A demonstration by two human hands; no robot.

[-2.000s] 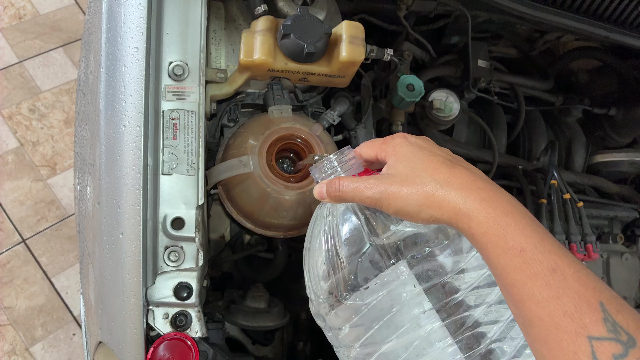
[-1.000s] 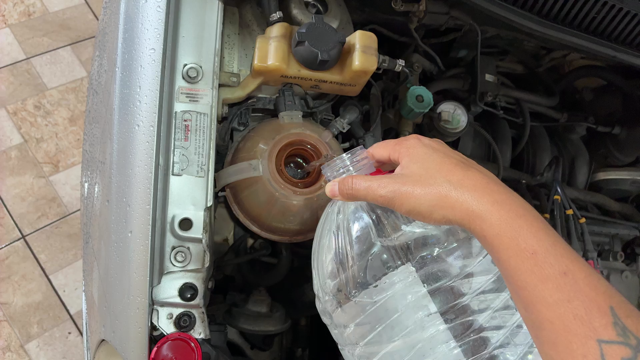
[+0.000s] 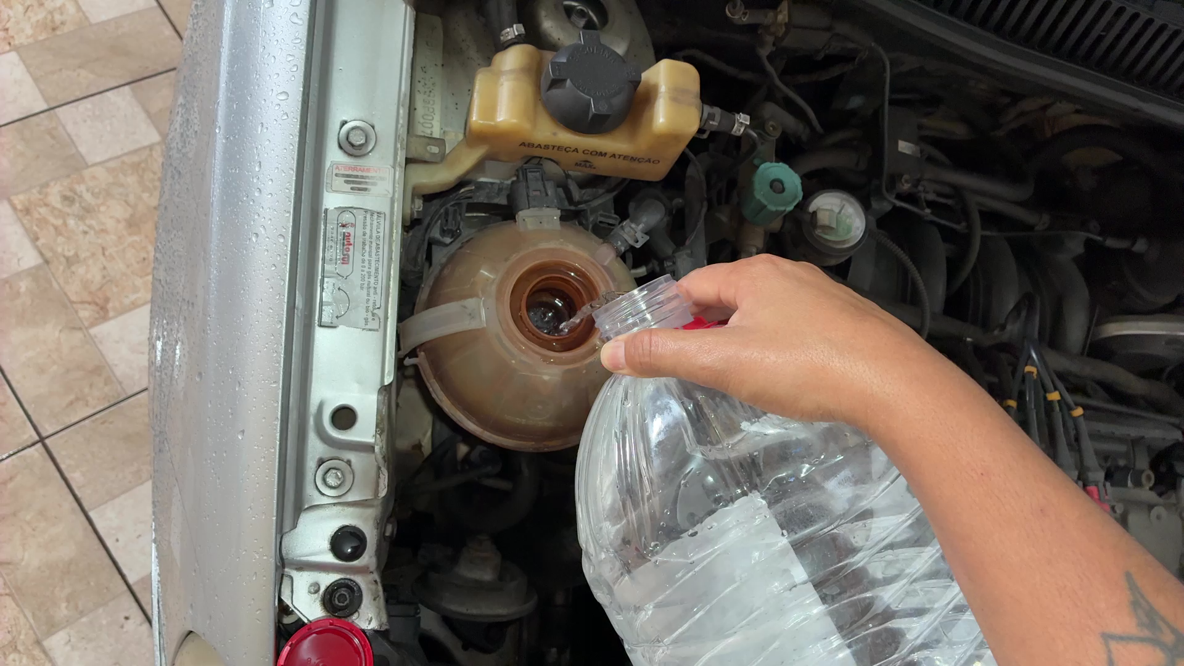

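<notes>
My right hand grips the neck of a large clear plastic bottle, thumb on the near side and fingers around the far side. The bottle is tilted, its open mouth close to the right edge of the open filler neck of a brownish round coolant expansion tank. A thin stream of clear liquid runs from the mouth into the opening. Something red shows between hand and bottle neck. My left hand is out of view.
A yellowed plastic reservoir with a black cap sits beyond the tank. A red cap lies at the lower left by the wet silver fender. Hoses, a green cap and cables fill the right side.
My right hand keeps its hold on the tilted bottle, and liquid still runs into the tank. The view has shifted slightly.
</notes>
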